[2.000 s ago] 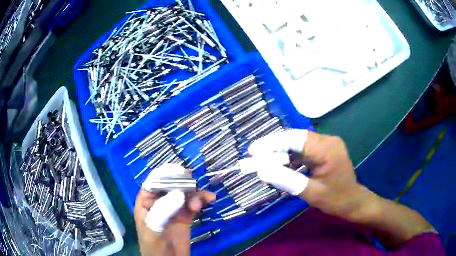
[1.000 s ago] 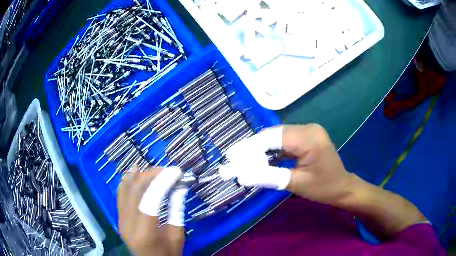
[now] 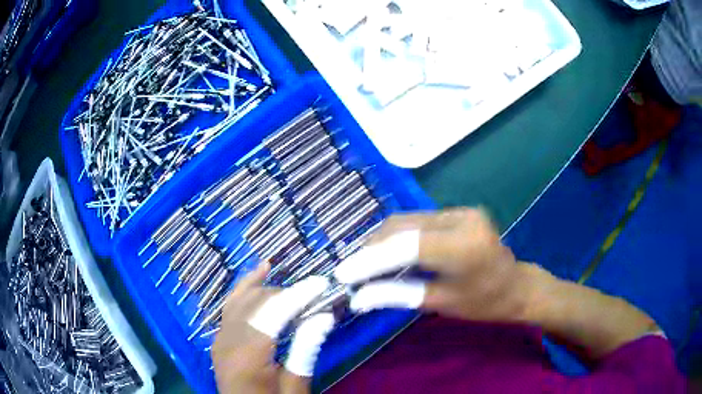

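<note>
My left hand (image 3: pixel 258 331) and my right hand (image 3: pixel 469 265), both with white finger cots, meet over the front of the near blue tray (image 3: pixel 178 355). My left fingertips pinch a shiny metal tube (image 3: pixel 322 300). My right thumb and fingers close on a thin rod (image 3: pixel 391 278) pointing towards it. The fingers hide where the two pieces meet. Under and behind my hands, rod-and-barrel assemblies (image 3: pixel 304 150) lie in slanted rows in this tray, their thin tips towards the lower left.
The far blue tray holds jumbled rods (image 3: pixel 154 108). A narrow pale tray (image 3: pixel 123 323) of short metal tubes (image 3: pixel 54 285) stands at the left. A large white tray (image 3: pixel 431 142) with small white pieces is at the upper right. The bench edge curves down the right, above blue floor.
The view has shifted, moving the trays left in the picture. My hands have come together, fingertips meeting. The left section of the rows shows more assemblies than two seconds ago.
</note>
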